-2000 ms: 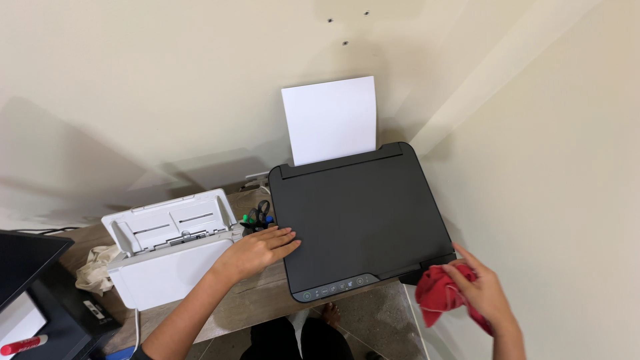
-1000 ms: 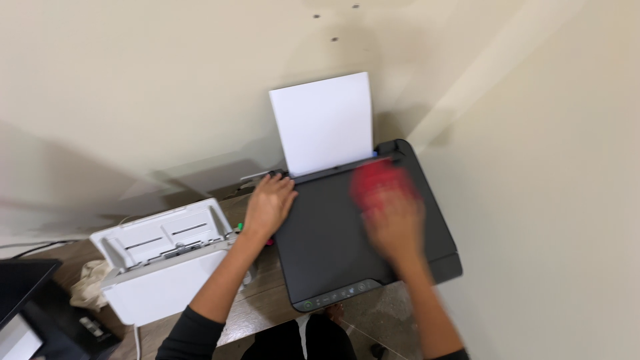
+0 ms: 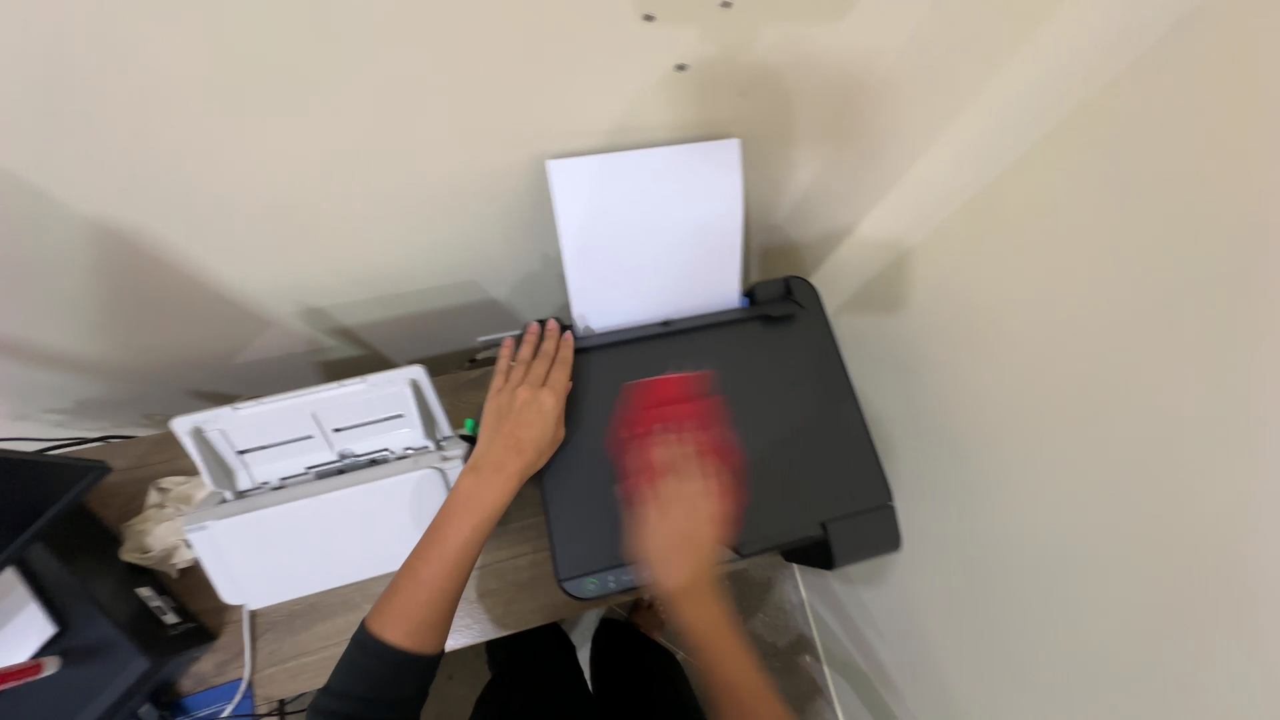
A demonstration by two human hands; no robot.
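A black printer stands on a wooden desk, with white paper upright in its rear feed. My right hand, blurred, presses a red cloth on the middle of the printer's flat lid. My left hand lies on the lid's left rear edge, palm down with its fingers stretched out, holding nothing. The control panel at the front edge is partly hidden by my right hand.
A white printer or scanner with its top tray raised stands to the left. Beyond it are a cream cloth and black equipment with a red marker. Walls rise behind and to the right of the desk.
My right hand has brought the red cloth from beside the printer's right front corner onto the lid, then farther left and frontward. My left hand has moved up to the lid's rear left edge.
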